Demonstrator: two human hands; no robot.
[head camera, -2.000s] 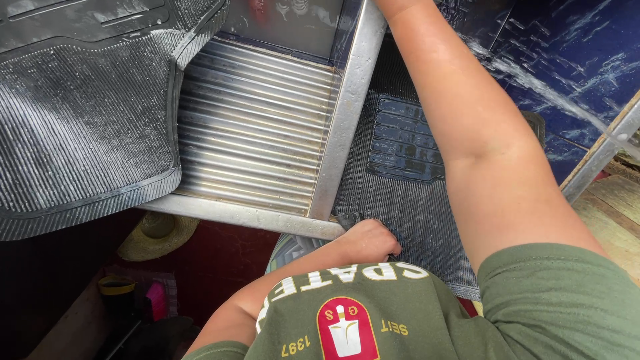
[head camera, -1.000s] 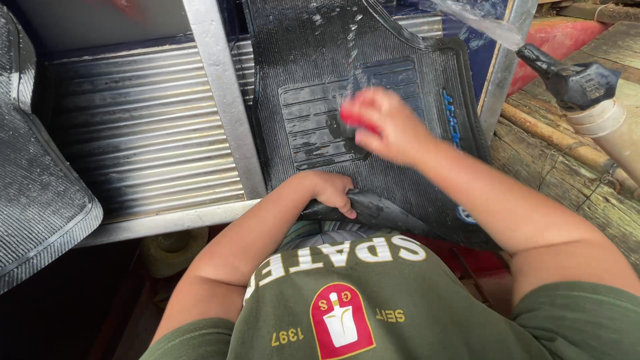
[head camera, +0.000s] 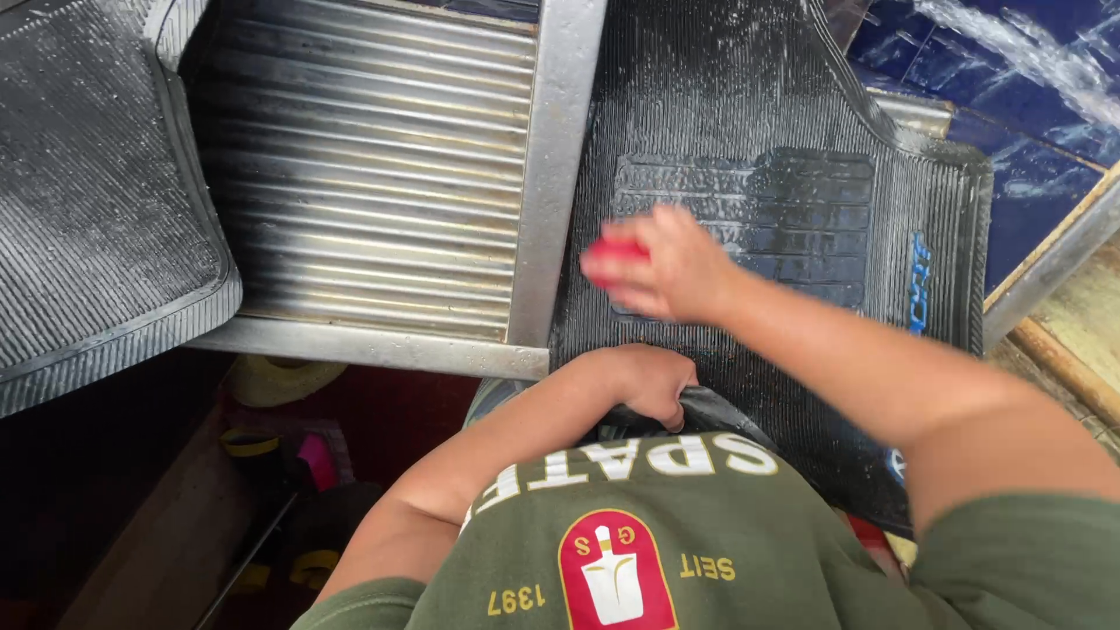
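A wet black rubber car floor mat (head camera: 717, 96) with a ribbed surface lies to the right of a metal frame bar. My left hand (head camera: 652, 381) grips the mat's near edge, close to my shirt. Over the mat's raised rectangular pad (head camera: 814, 219), my right hand (head camera: 678, 267) holds a red object (head camera: 615, 261), blurred by motion; its exact kind cannot be told. Blue raised lettering runs along the mat's right side.
Another black rubber mat (head camera: 96, 192) lies at the left, over part of a corrugated metal washboard surface (head camera: 367, 175) with a metal frame (head camera: 560, 157). Blue tiles (head camera: 1015, 201) are at the right, beside wooden boards (head camera: 1085, 315). A straw-coloured hat (head camera: 284, 381) and boots (head camera: 254, 451) are below left.
My right hand, at the top edge of view two seconds ago, has come down onto the mat with the red object. My left hand stays at the near edge. The view has shifted.
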